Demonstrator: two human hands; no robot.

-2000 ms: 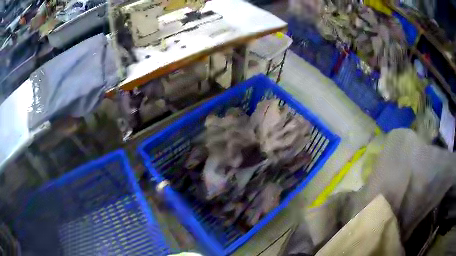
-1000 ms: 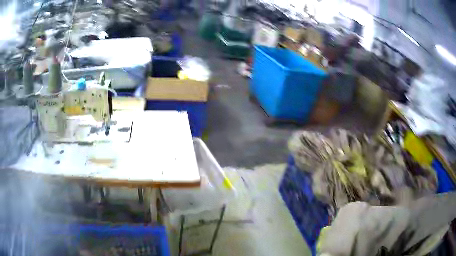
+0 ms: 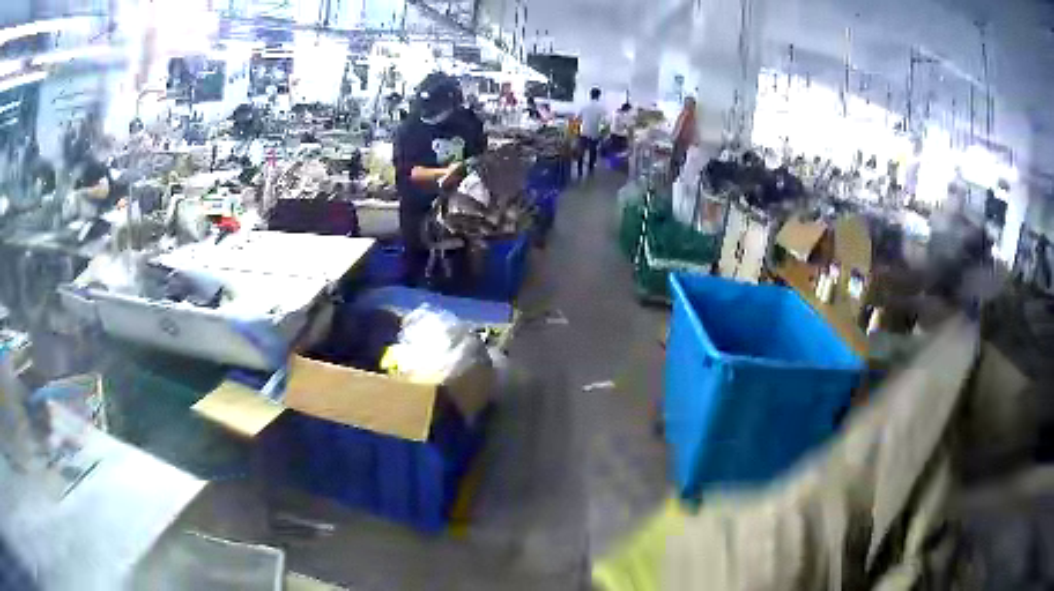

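A large bundle of beige-taupe cloth pieces (image 3: 798,525) fills the lower right, close to the camera and blurred. A yellow-green piece (image 3: 645,554) shows at its left edge. Neither of my hands is visible; the frame does not show what holds the cloth.
A tall bright blue bin (image 3: 740,404) stands on the floor right of centre. An open cardboard box (image 3: 358,398) with a white plastic bag sits at a blue crate on the left. A white table corner (image 3: 110,520) is lower left. A person (image 3: 439,162) stands beyond, in the aisle's left side.
The view has swung up and left from the sewing machine and floor crates to the aisle. The blue bin and cardboard box look nearer. The beige cloth stays at the lower right, now larger.
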